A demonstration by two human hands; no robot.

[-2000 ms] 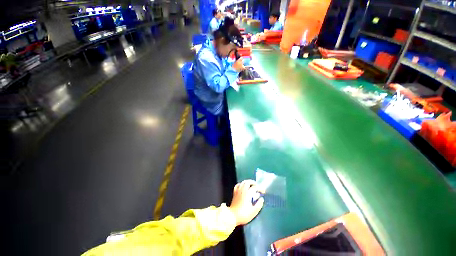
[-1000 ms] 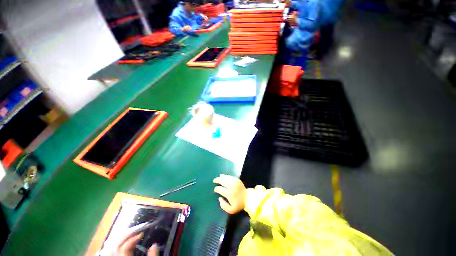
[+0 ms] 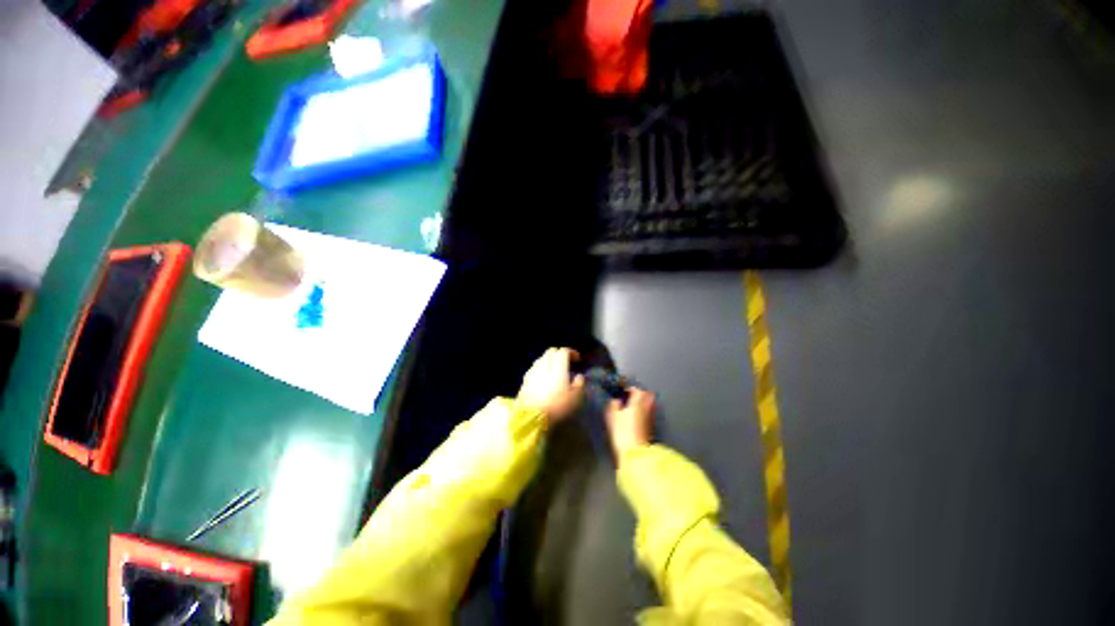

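Observation:
My left hand [image 3: 553, 385] and my right hand [image 3: 630, 419] are close together beyond the bench's near edge, over the floor. Both hold a small dark thing [image 3: 602, 379] between them; it is blurred and I cannot tell what it is. On the green bench, an LCD panel [image 3: 177, 599] in an orange-red foam tray [image 3: 242, 589] is cut off by the lower picture edge. Metal tweezers [image 3: 225, 515] lie just beyond it.
A tan cardboard roll [image 3: 248, 256] stands on a white paper sheet [image 3: 349, 355] with blue bits. Behind it is a blue tray [image 3: 355, 166] with white contents. Another panel [image 3: 108, 346] lies at far left. A black slotted crate [image 3: 697, 184] is on the floor, near a yellow line [image 3: 767, 416].
The view has swung right and down. My left hand has left the panel and my right hand the bench edge; they have come together at the dark thing.

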